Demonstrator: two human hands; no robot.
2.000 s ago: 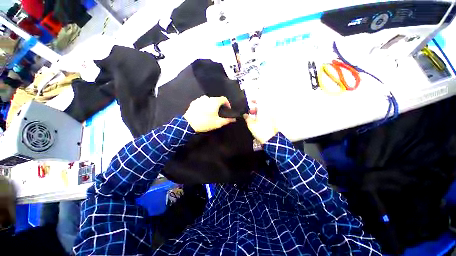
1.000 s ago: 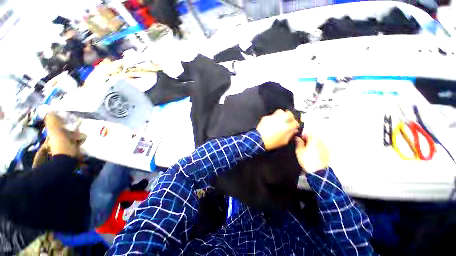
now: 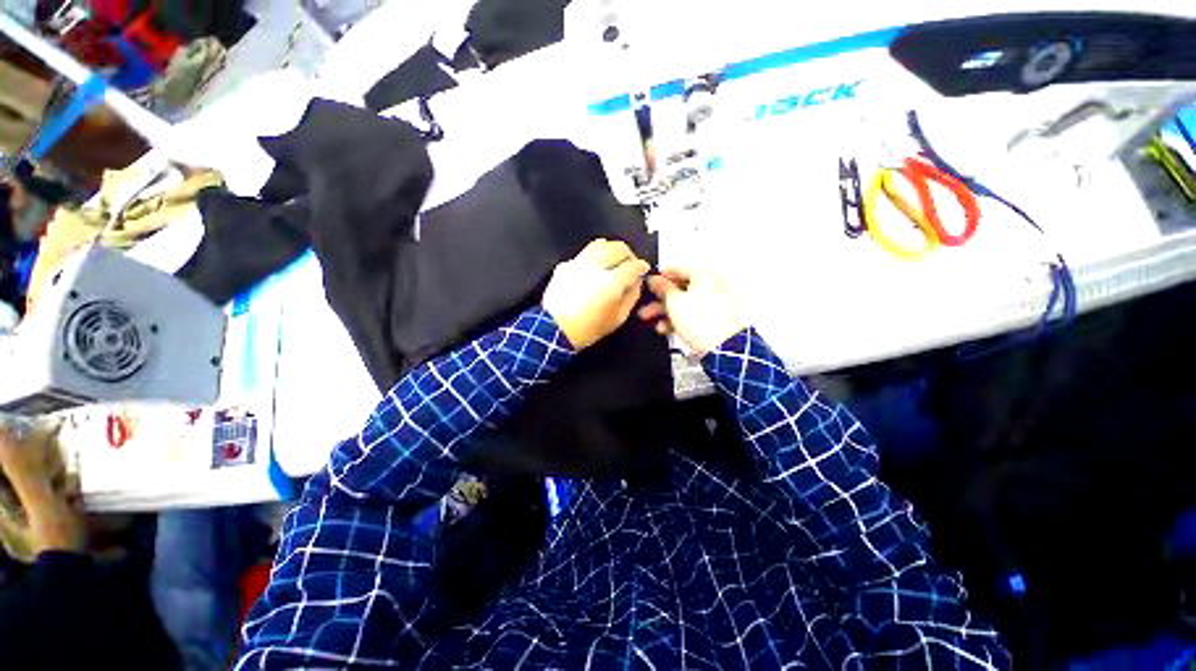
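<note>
A large matte black garment panel (image 3: 466, 256) lies over the white table and hangs over its front edge towards my lap. My left hand (image 3: 597, 294) is on the panel's right edge, fingers curled and pinching the black cloth. My right hand (image 3: 698, 309) is just right of it, fingertips together at the same cloth edge; the cloth between the fingertips is mostly hidden. The needle area (image 3: 647, 138) of the white sewing machine stands behind my hands and is blurred. The cloth edge in my hands is nearer to me than the needle area.
Black snips (image 3: 851, 198) and yellow and red-orange scissors (image 3: 921, 207) lie at right, beside a dark blue cord (image 3: 1060, 282). Black cut pieces (image 3: 514, 29) lie at the back. A grey vented machine (image 3: 131, 330) stands at left. Another person's arm (image 3: 42, 488) shows at far left.
The view swung left and back again. My hands stay together at the cloth edge; my left fingers are now more curled over it. The other person's arm came into view at left.
</note>
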